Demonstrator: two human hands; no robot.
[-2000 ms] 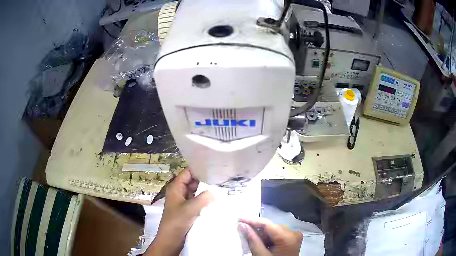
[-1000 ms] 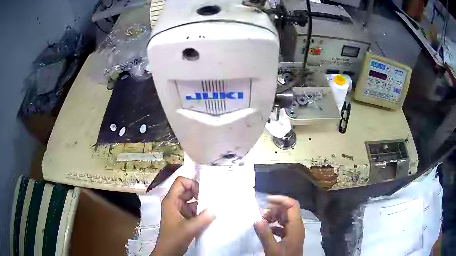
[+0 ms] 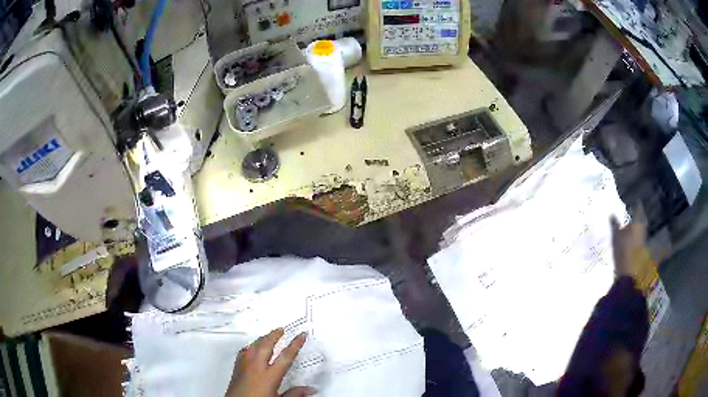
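A white garment panel (image 3: 349,310) with dark stitched lines and a frayed left edge lies in front of me, below the machine's rounded metal arm end (image 3: 175,283). My left hand (image 3: 272,368) rests on it with its fingers apart, cut off by the bottom edge. A stack of white panels (image 3: 536,256) with marked lines lies at the right. My right hand (image 3: 635,244), small and blurred, is at the stack's right edge; whether it grips a panel is unclear. The JUKI machine head (image 3: 54,147) is at the left, partly cut off.
The cream table's chipped front edge (image 3: 388,190) runs behind the panels. On it are a clear parts tray (image 3: 275,105), a round metal disc (image 3: 260,163), a white cone with an orange top (image 3: 327,74), black snips (image 3: 358,102) and a cream operation panel (image 3: 419,35). A metal-framed recess (image 3: 458,143) is at the right.
The view has turned right. My right hand has left the cloth under the machine head and moved to the panel stack. The panel now lies spread below the arm, with my left hand flat on it.
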